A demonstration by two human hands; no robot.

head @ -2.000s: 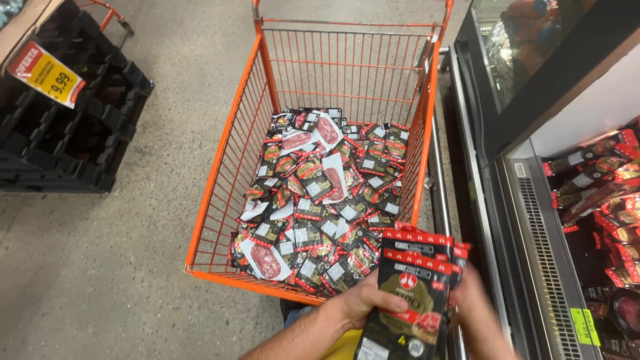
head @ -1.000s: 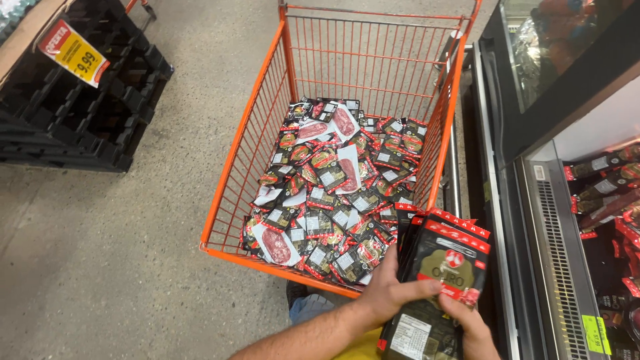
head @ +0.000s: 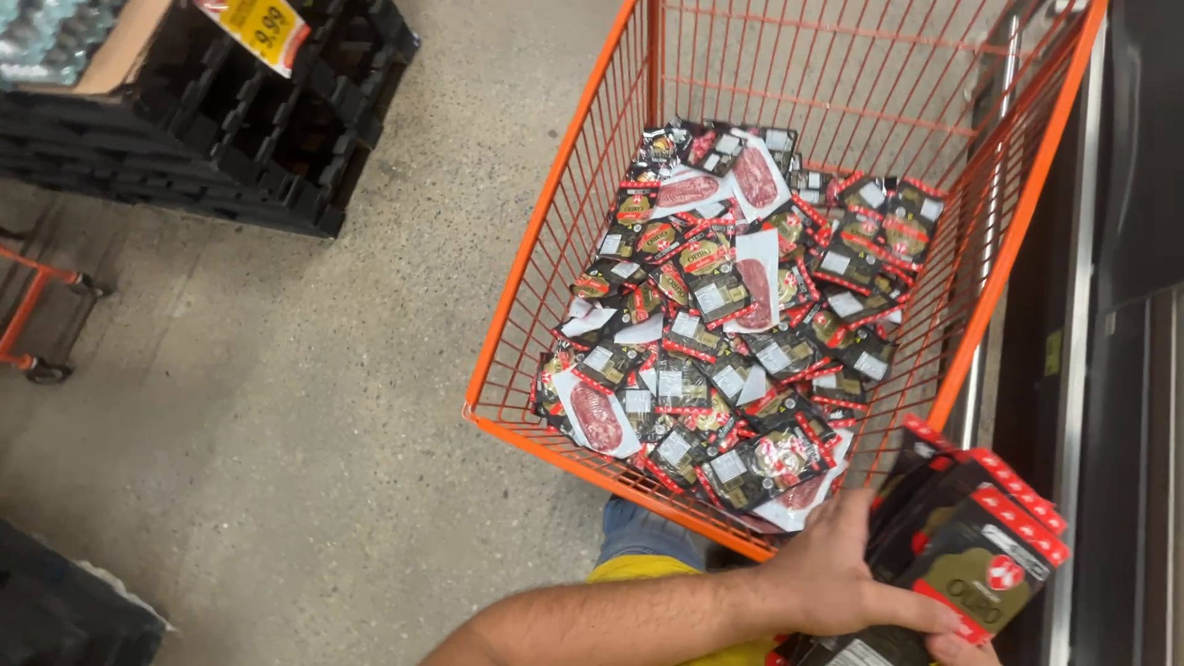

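Observation:
My left hand [head: 837,573] grips a fanned stack of black and red vacuum packs of sliced meat [head: 980,546] at the lower right, its thumb across the front pack. Of my right hand [head: 962,650], only fingertips show at the bottom edge, against the lower end of the same stack; the rest is out of frame. Beside the stack stands an orange wire shopping cart [head: 615,464], its floor covered with many similar packs [head: 708,301]. Several packs show white backs with sliced meat in them.
Black stacked plastic crates [head: 268,157] with a yellow price sign [head: 264,32] stand at the upper left. Another orange cart's wheels [head: 48,371] show at the left edge. A dark refrigerated case [head: 1124,388] borders the cart on the right. A dark block [head: 69,601] is at the lower left.
The view has swung so that the open meat display has left the frame. The stack stays in my hands, and my right hand has mostly passed out of view at the bottom.

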